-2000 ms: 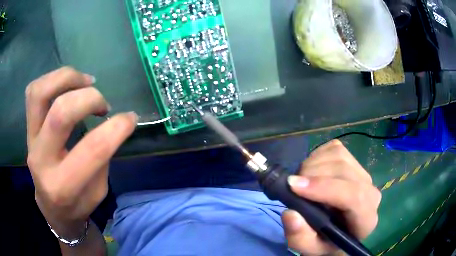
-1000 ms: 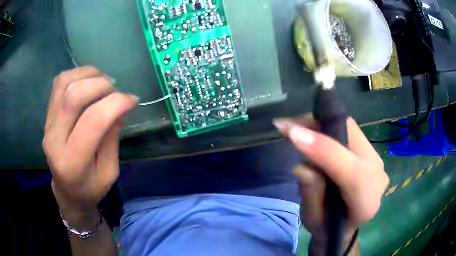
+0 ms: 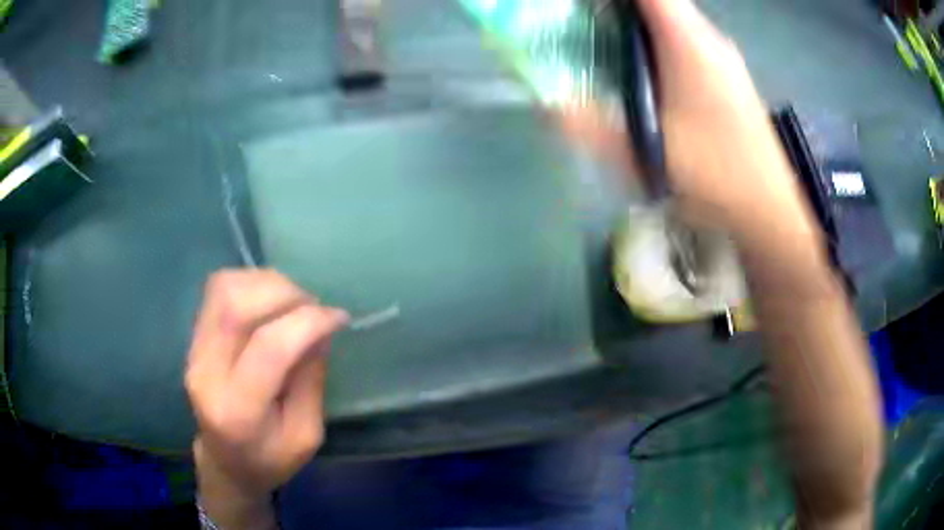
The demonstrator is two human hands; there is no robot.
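Note:
My left hand (image 3: pixel 259 378) pinches the thin silvery solder wire (image 3: pixel 375 318), whose end sticks out over the pale mat (image 3: pixel 424 228). My right hand (image 3: pixel 688 114) is blurred, at the top right of centre, closed around the dark handle of the soldering iron (image 3: pixel 644 114). The green circuit board (image 3: pixel 549 47) is blurred at the top edge, beside my right fingers, which seem to grip its near end. The iron's tip cannot be made out.
The stained plastic tub (image 3: pixel 647 274) stands right of the mat, partly behind my right forearm. The black soldering station (image 3: pixel 854 202) is further right. A brown bar (image 3: pixel 360 41) lies at the back. Boards with yellow sides (image 3: pixel 41 155) are at far left; a black cord (image 3: pixel 683 419) hangs at the front.
The board has left the mat and moved up and away, along with my right hand and the iron. The view has shifted, showing more of the bench. My left hand still pinches the wire.

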